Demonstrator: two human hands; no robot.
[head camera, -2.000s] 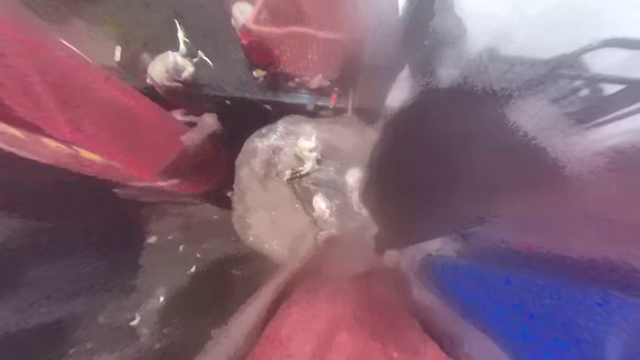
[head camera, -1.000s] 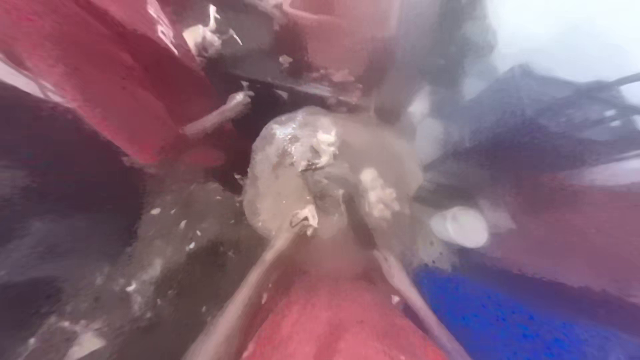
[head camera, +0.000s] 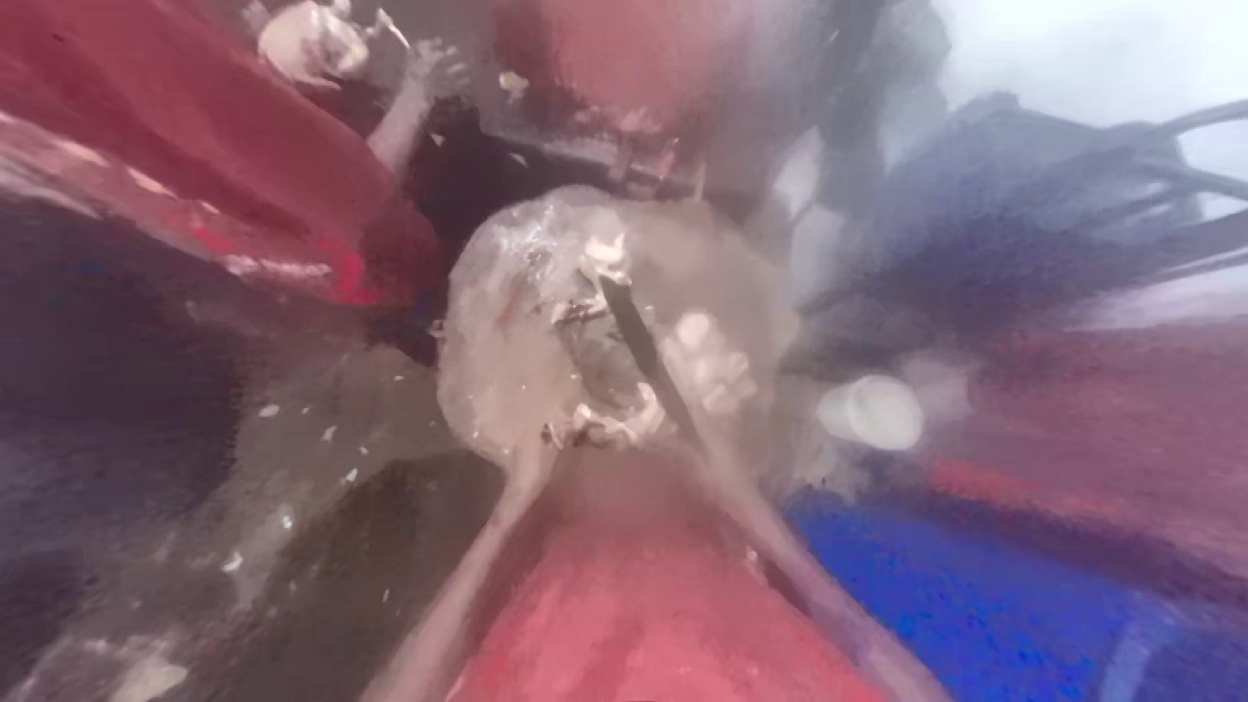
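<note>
The view is heavily blurred. A broad, rounded, pale grey-brown surface, wet in places, lies in front of me. My left hand is at its near left edge, touching or close to whitish scraps; its fingers are not distinct. From my right hand, a long dark tool slants up and left, its far end at a small whitish piece. The tool's exact kind cannot be told. Pale rounded lumps lie just right of the tool. My lap is covered in red.
At the left, a person in red holds out a hand beside a large whitish lump. A white cup-like container stands to the right. Blue material is at lower right. White scraps dot the dark wet ground at left.
The other person's hand has moved up towards the whitish lump. The dark tool now reaches farther forward over the pale surface. My left hand has shifted slightly left and nearer to me.
</note>
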